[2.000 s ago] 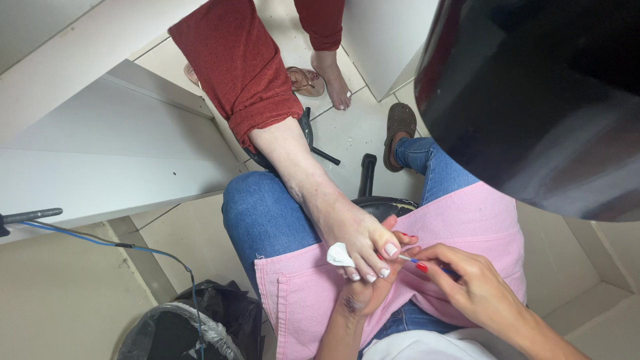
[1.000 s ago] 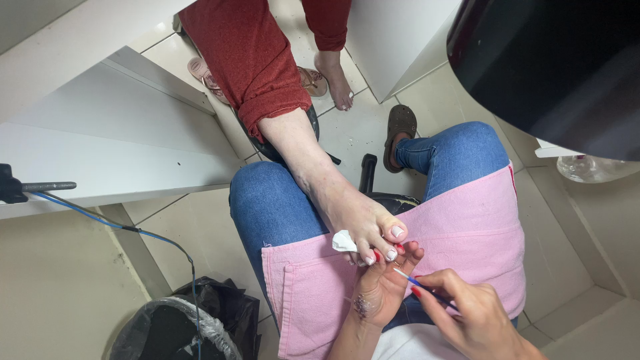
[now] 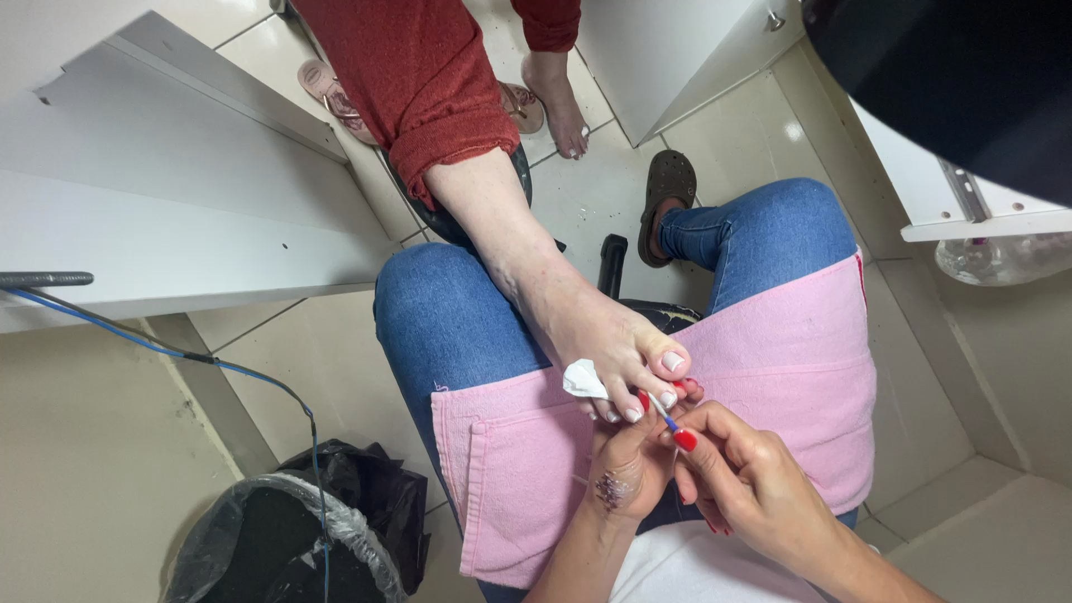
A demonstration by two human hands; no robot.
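Another person's bare foot (image 3: 586,322) rests over my lap, its toenails painted white. A white cotton piece (image 3: 584,379) lies on the smaller toes. My left hand (image 3: 628,469) is under the toes, its red-nailed fingers touching them from below; dark marks show near its wrist. My right hand (image 3: 737,469) pinches a thin stick with a blue shaft and pale tip (image 3: 663,410), the tip close to the second toe's nail. A pink towel (image 3: 779,360) covers my thighs beneath the foot.
A lined waste bin (image 3: 276,536) with a black bag stands at lower left, a blue cable (image 3: 276,381) hanging above it. White furniture panels (image 3: 167,193) border the left side. A dark rounded object (image 3: 946,75) fills the upper right. The person's other foot (image 3: 557,100) and sandals (image 3: 335,100) are on the floor.
The stick in my right hand has moved up from beside my left fingers to the toes since one second ago. My left hand has remained under the foot.
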